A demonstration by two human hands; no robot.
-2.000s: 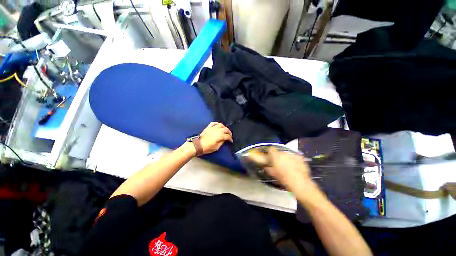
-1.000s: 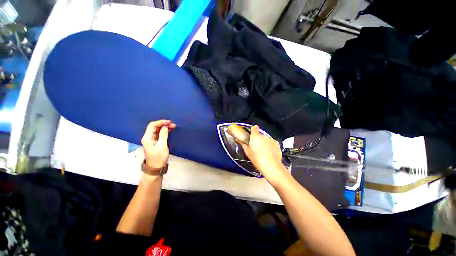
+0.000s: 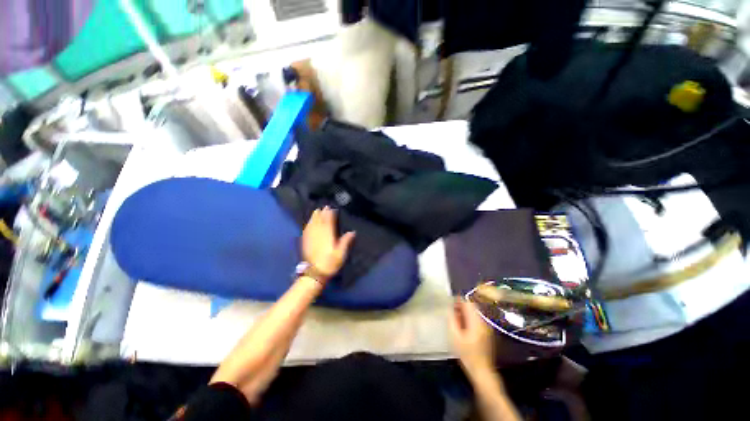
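Note:
The black garment (image 3: 370, 189) lies crumpled over the right part and back edge of the navy padded board (image 3: 206, 238). My left hand (image 3: 323, 247) rests on the garment's left part with its fingers apart; whether it grips cloth is hard to tell. The steam iron (image 3: 526, 308) sits on the dark rest pad (image 3: 493, 247) at the right, its handle free. My right hand (image 3: 470, 329) is blurred, just left of the iron and off its handle, and seems empty.
The white table (image 3: 329, 341) lies under the board. A light-blue support arm (image 3: 275, 140) stands behind it. A tray of metal fittings (image 3: 62, 247) is at the left. More black cloth (image 3: 592, 123) is at the back right. A blue and yellow card (image 3: 567, 251) lies beside the pad.
The iron has moved right from the board's right end onto the pad, and my right hand has let it go. My left hand has moved from the bare board onto the garment.

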